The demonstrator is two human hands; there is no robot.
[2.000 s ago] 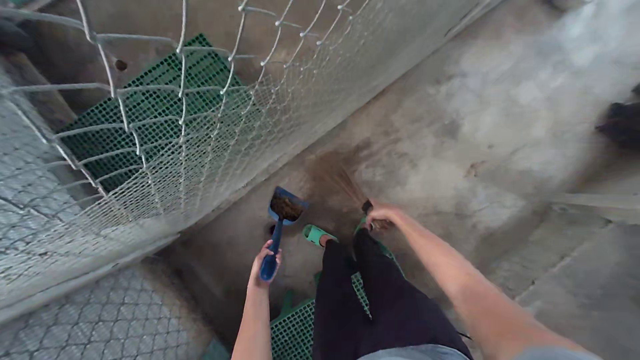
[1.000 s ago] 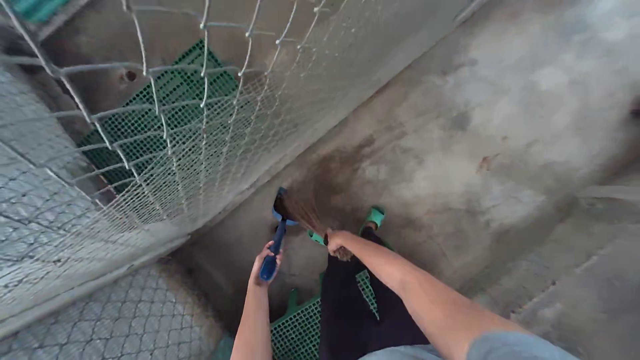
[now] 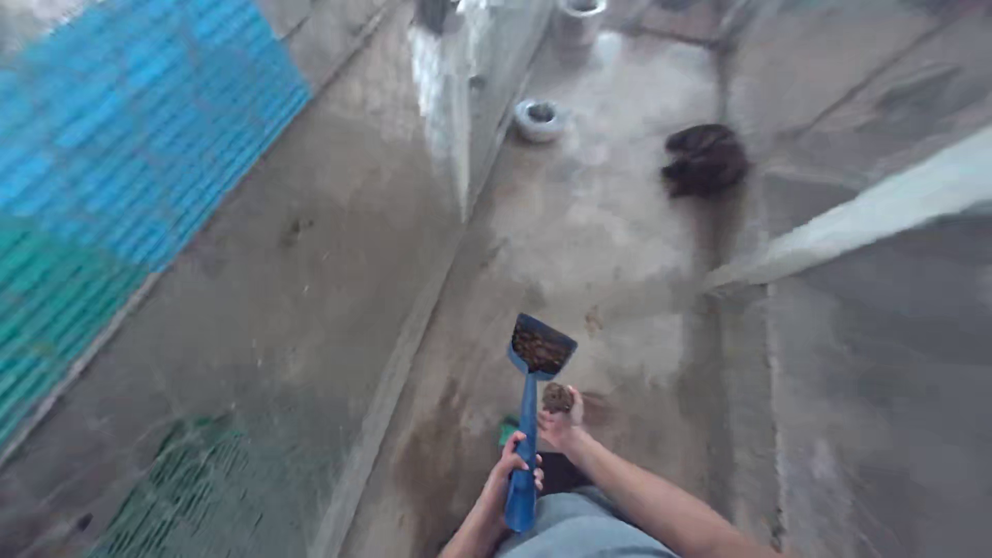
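Note:
My left hand (image 3: pixel 513 467) is closed around the handle of a blue plastic dustpan (image 3: pixel 528 411). Brown debris (image 3: pixel 540 348) lies in its pan, which points away from me above the floor. Just right of the handle, my right hand (image 3: pixel 564 422) grips the bound end of a stick broom (image 3: pixel 557 397); the rest of the broom is hard to make out. Part of a green shoe (image 3: pixel 508 431) shows left of the handle.
A low concrete wall (image 3: pixel 387 387) runs along the left, with blue and green slatted panels (image 3: pixel 170 124) beyond it. Ahead on the concrete floor are a pale round bowl (image 3: pixel 540 120) and a dark, furry-looking thing (image 3: pixel 704 160). A pale post (image 3: pixel 860 221) slants at right.
The view has swung far around. The broom was over the floor, then at the dustpan's mouth; now its bound end is up beside the dustpan handle. The dustpan stays in my left hand.

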